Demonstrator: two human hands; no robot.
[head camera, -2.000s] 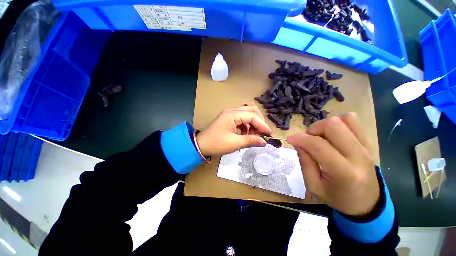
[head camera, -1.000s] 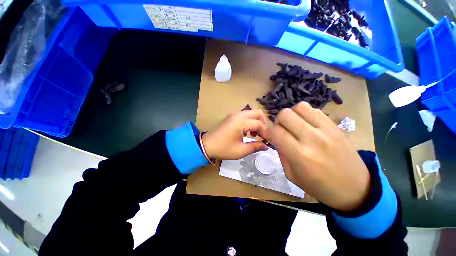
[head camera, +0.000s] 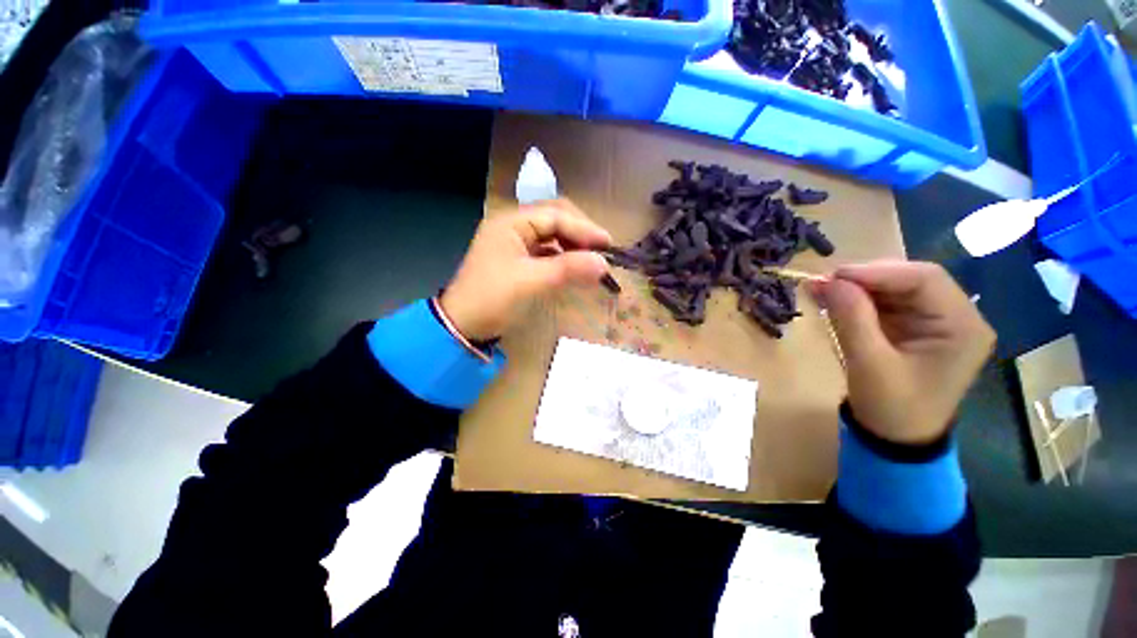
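Note:
My left hand (head camera: 530, 268) is over the cardboard's left part, with a dark part (head camera: 620, 254) at its fingertips, beside the pile of dark parts (head camera: 729, 237). Another small dark piece (head camera: 610, 283) lies just below those fingertips; whether it touches them is unclear. My right hand (head camera: 900, 337) pinches a thin pale stick (head camera: 801, 274) at the pile's right side, its tip pointing left. A white sheet (head camera: 574, 396) lies near my body with a small round whitish dish (head camera: 645, 409) on it. All rest on the tan cardboard sheet (head camera: 499, 455).
A small white bottle (head camera: 536, 176) stands at the cardboard's upper left. Blue bins (head camera: 549, 77) line the back; another (head camera: 162, 212) is at left. A white long-nozzle bottle (head camera: 997, 228) lies at right, above a small cardboard piece (head camera: 1045, 386) with a pot and sticks.
My hands have moved apart. My left hand went up and left to the pile's edge; my right hand went right with the stick. The white sheet and dish are now uncovered.

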